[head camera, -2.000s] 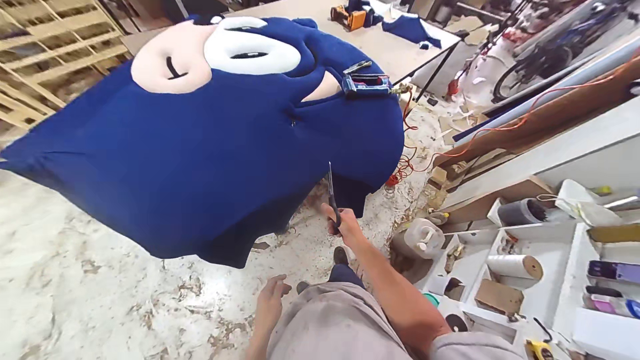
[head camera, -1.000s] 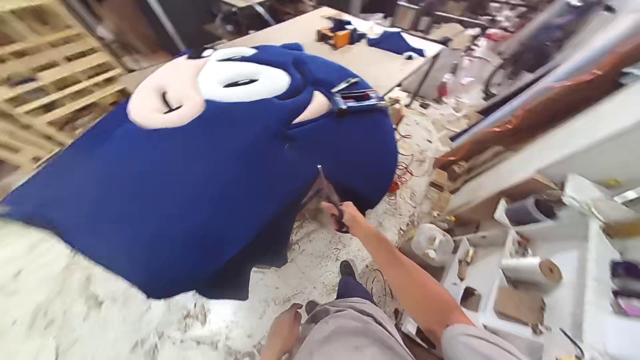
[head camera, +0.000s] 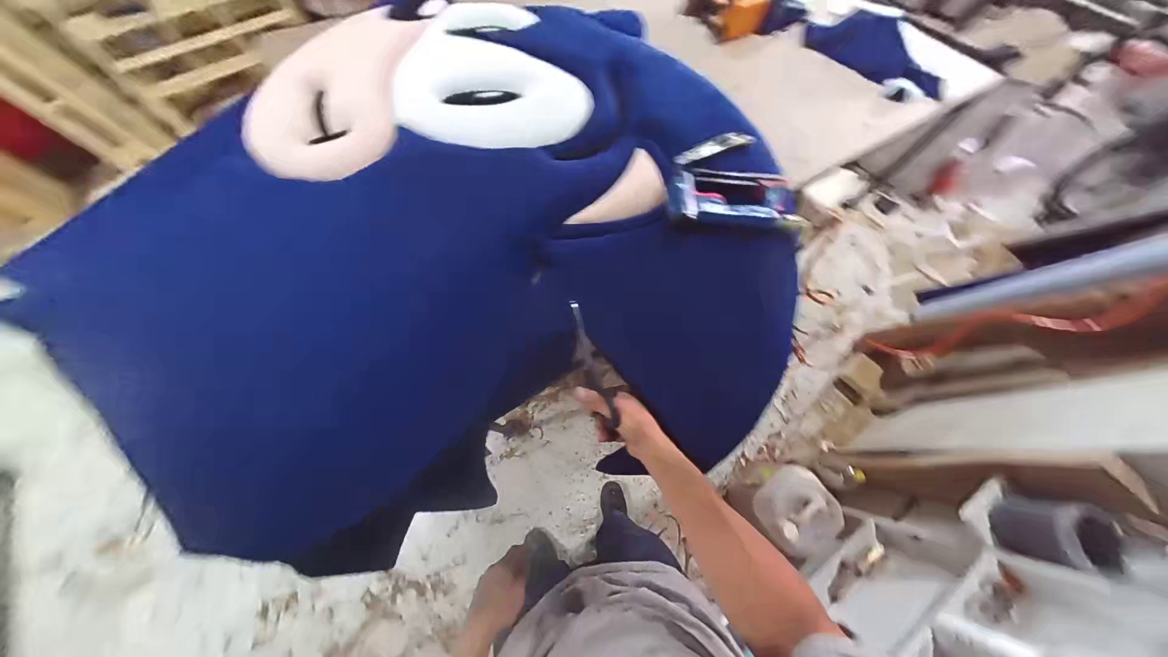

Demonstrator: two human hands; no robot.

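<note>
A pair of scissors [head camera: 597, 388] is gripped in my right hand [head camera: 622, 418], its blades pointing away from me at the top of a split in dark blue fabric [head camera: 347, 365]. The fabric covers a large padded cartoon face with a white eye piece [head camera: 493, 91] and a beige rounded piece [head camera: 319, 109]. On its right part lies an open blue box or case [head camera: 735, 199], its contents too blurred to name. My left hand [head camera: 500, 584] hangs low near my body, away from the fabric; its fingers are blurred.
Wooden slatted pallets [head camera: 173, 55] stand at the upper left. Behind the face is a table [head camera: 776, 100] with blue fabric scraps [head camera: 862, 46]. A white compartment tray [head camera: 949, 584] and a plastic jug [head camera: 798, 511] are at the lower right. Debris litters the pale floor [head camera: 274, 611].
The fabric right of the scissors has parted more widely from the rest, and the split reaches farther up. The view has shifted somewhat. My left hand stays low and away from the fabric.
</note>
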